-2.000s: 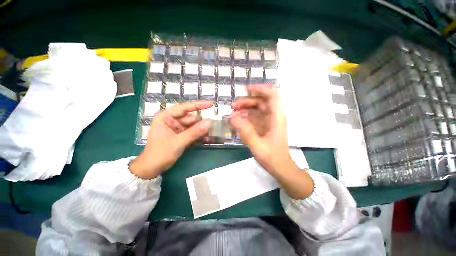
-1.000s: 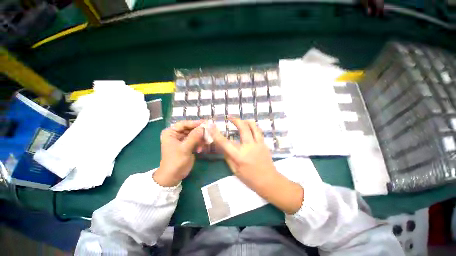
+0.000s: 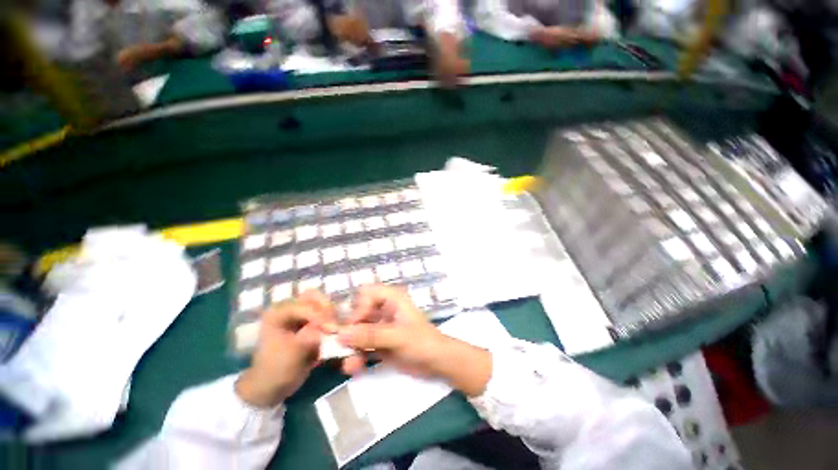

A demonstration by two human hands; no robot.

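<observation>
My left hand (image 3: 287,349) and my right hand (image 3: 397,332) meet over the near edge of the blister tray (image 3: 342,246). Their fingertips pinch a small white piece (image 3: 334,348) between them; blur and fingers hide whether a cell is under it. The tray has rows of pockets with white and silvery parts. A release liner sheet (image 3: 390,404) lies below the hands, partly under my right forearm, with a grey pad patch at its left end.
Loose white paper is piled at left (image 3: 115,321) and over the tray's right edge (image 3: 478,239). A grey pad piece (image 3: 209,272) lies by the left pile. A tall tray stack (image 3: 634,220) stands right. Several people work across the green strip. The round-part tray (image 3: 685,413) is low right.
The view has tilted up and turned right, bringing people across the line into view. The hands have stayed together; the small white piece now shows below the fingertips.
</observation>
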